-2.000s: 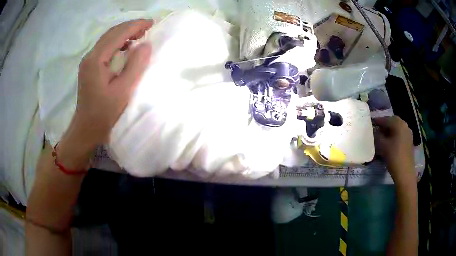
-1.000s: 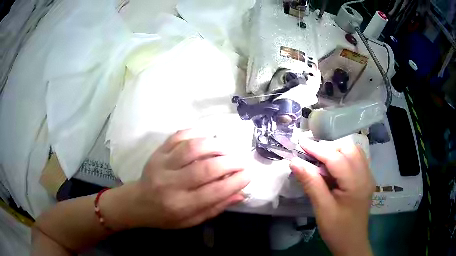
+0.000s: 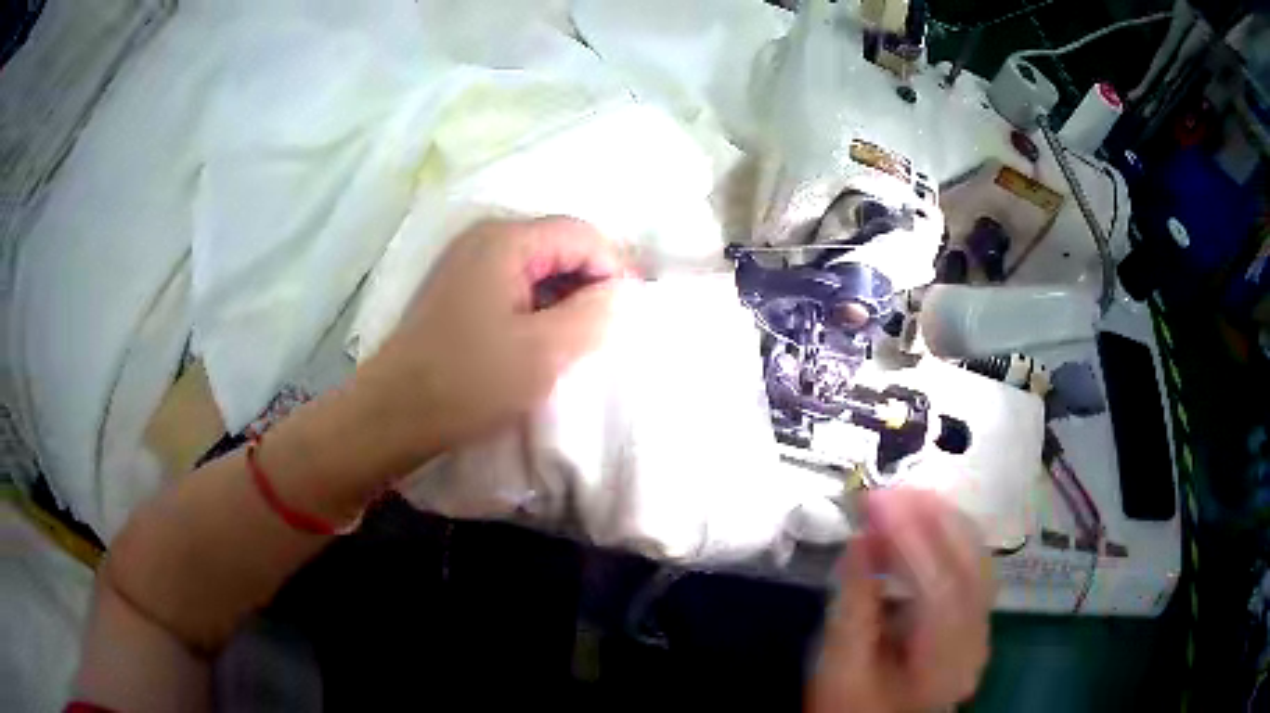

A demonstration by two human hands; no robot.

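Observation:
A white fabric piece (image 3: 669, 432) lies bright under the lamp, its right part at the dark presser foot and needle area (image 3: 822, 362) of the cream-white sewing machine (image 3: 808, 126). My left hand (image 3: 488, 327) is over the fabric, left of the needle area, its thumb and fingertips pinched together on the fabric; glare blurs the contact. My right hand (image 3: 905, 599) is motion-blurred at the table's front edge, below the machine's cream cover (image 3: 996, 453); whether it holds anything cannot be told. Slim pinkish-red tweezers or snips (image 3: 1072, 502) lie on the table right of the cover.
A large heap of white cloth (image 3: 293, 181) fills the left. A pale lamp head (image 3: 1010, 320) hangs above the cover. A flat black phone-like rectangle (image 3: 1138, 425) and a grey lump (image 3: 1077, 389) lie at right. Thread cones (image 3: 1093, 116) stand behind. A tan scrap (image 3: 188, 418) shows under the heap.
My left hand has risen from the fabric's front part, further from me. My right hand has left the needle area for the front edge. The slim tool it held now lies at right.

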